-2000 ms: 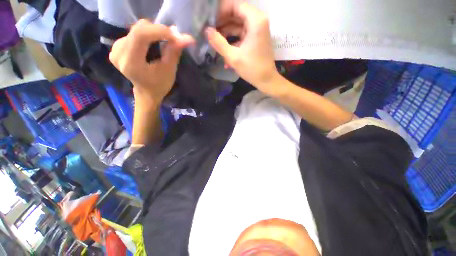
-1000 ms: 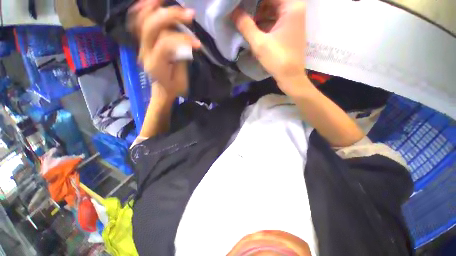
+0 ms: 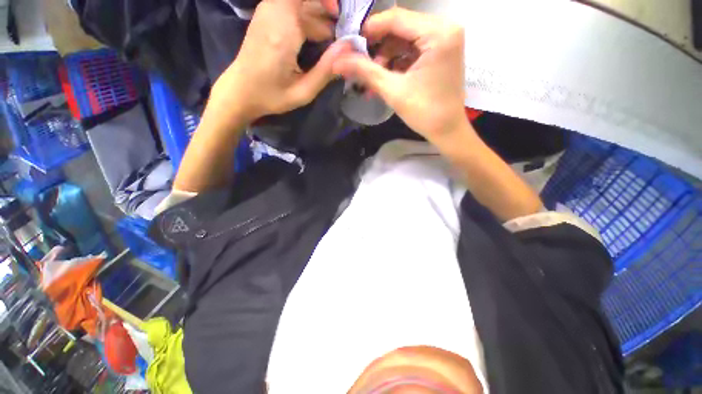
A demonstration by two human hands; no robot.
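My left hand (image 3: 273, 65) and my right hand (image 3: 422, 69) meet at the top middle. Both pinch a small pale grey folded edge (image 3: 353, 25) with a dark line along it, fingertips close together. The dark garment cloth (image 3: 181, 46) hangs and heaps at the upper left, behind and beside my left hand. A pale rounded piece of cloth (image 3: 366, 106) hangs just below my fingertips. The upper part of the held piece is cut off by the top edge.
The white machine table (image 3: 539, 69) with a printed scale along its front edge lies at the upper right. Blue crates (image 3: 631, 223) stand at right; a red and blue crate (image 3: 100, 81) stands at left. Orange cloth (image 3: 71, 288) and lime-yellow cloth (image 3: 165, 358) hang at the lower left.
My left hand has moved right to meet my right hand at the fold. The wide pale lining seen between the hands has given way to a narrow pinched edge.
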